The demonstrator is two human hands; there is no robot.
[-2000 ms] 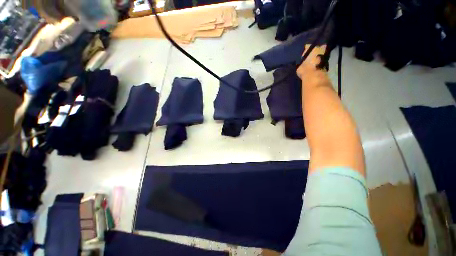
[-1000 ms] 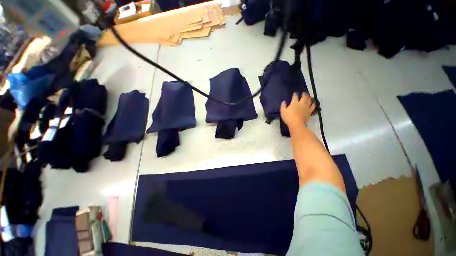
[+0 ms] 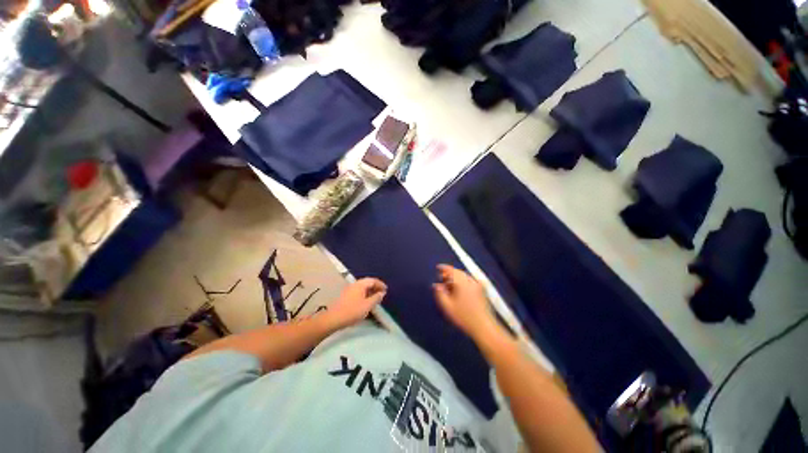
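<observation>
A long navy fabric panel (image 3: 403, 257) lies along the table edge in front of me. My left hand (image 3: 359, 299) is at its near edge by the table's rim, fingers curled. My right hand (image 3: 459, 290) is over the panel's far side, fingers bent; whether either hand pinches the cloth I cannot tell. A second, wider navy panel (image 3: 567, 274) lies beyond, with a darker patch on it. The tape-wrapped cloth weight (image 3: 328, 209) lies at the panel's left end.
The electric cutter (image 3: 651, 409) stands at the lower right. Bundles of cut pieces (image 3: 602, 115) lie in a row across the table. Stacked cut panels (image 3: 310, 124) and a brown-red box (image 3: 387, 143) are at the left end. Dark offcuts (image 3: 273, 287) lie on the floor.
The view has turned left and down. The arm that reached over the far bundles is back near the table edge, and both hands now show at the near panel.
</observation>
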